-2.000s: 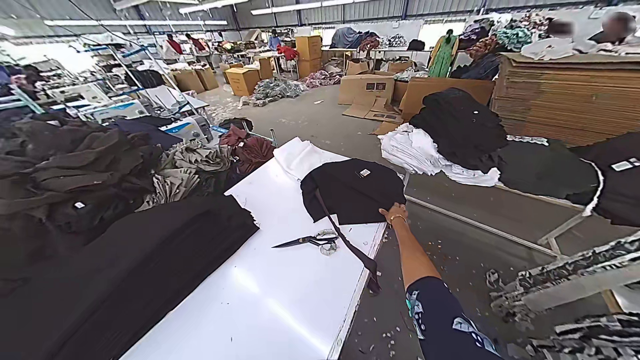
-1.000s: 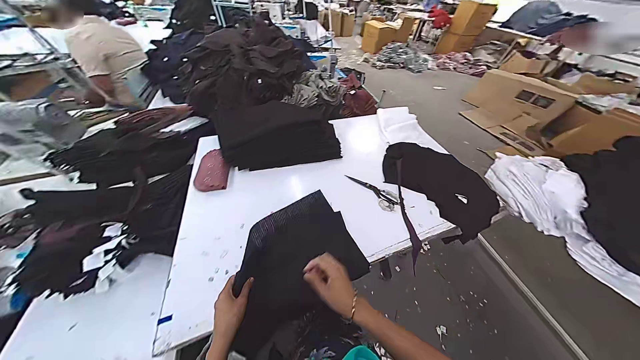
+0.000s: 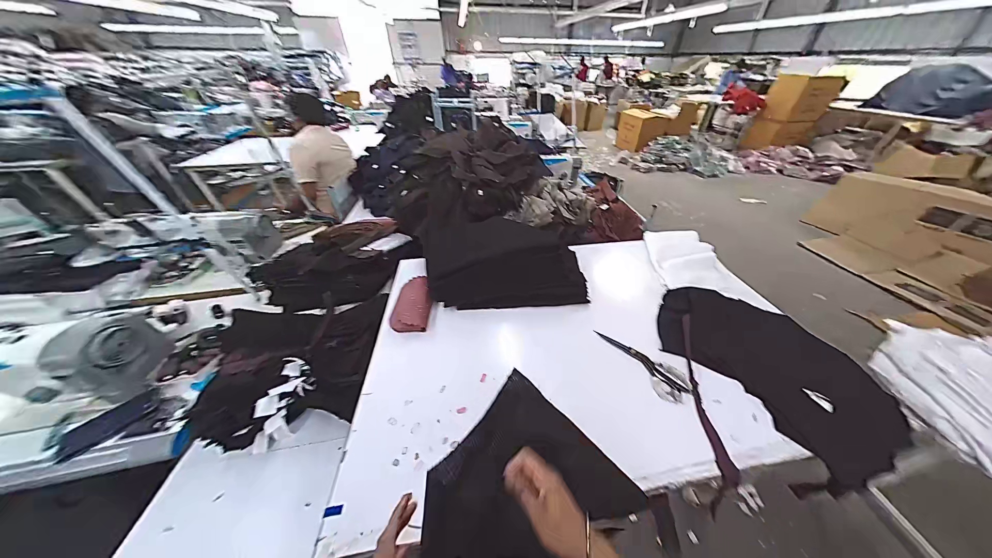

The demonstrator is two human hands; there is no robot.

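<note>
A black fabric piece (image 3: pixel 511 465) lies over the near edge of the white table (image 3: pixel 496 349). My left hand (image 3: pixel 397 527) is at its left edge at the bottom of the view, mostly cut off; its grip cannot be made out. Over the middle of the fabric is my right hand (image 3: pixel 542 496), blurred, fingers bent, a thin bangle at the wrist. To the right, scissors (image 3: pixel 643 363) lie beside another dark fabric piece (image 3: pixel 783 380) with a long maroon strip. Folded black fabric (image 3: pixel 504 267) is stacked at the table's far side, next to a reddish rolled cloth (image 3: pixel 411 304).
Sewing machines (image 3: pixel 108 356) and dark cloth with white tags (image 3: pixel 271 387) stand at the left. A seated person (image 3: pixel 318 155) is farther back. Heaped garments (image 3: pixel 480 163) rise behind the table. Flattened cardboard (image 3: pixel 899 240) and white cloth (image 3: pixel 938 380) are at the right.
Two seconds ago my right hand was at the dark piece on the table's right side; now it is over the black fabric in front of me. The view has swung left, then lifted.
</note>
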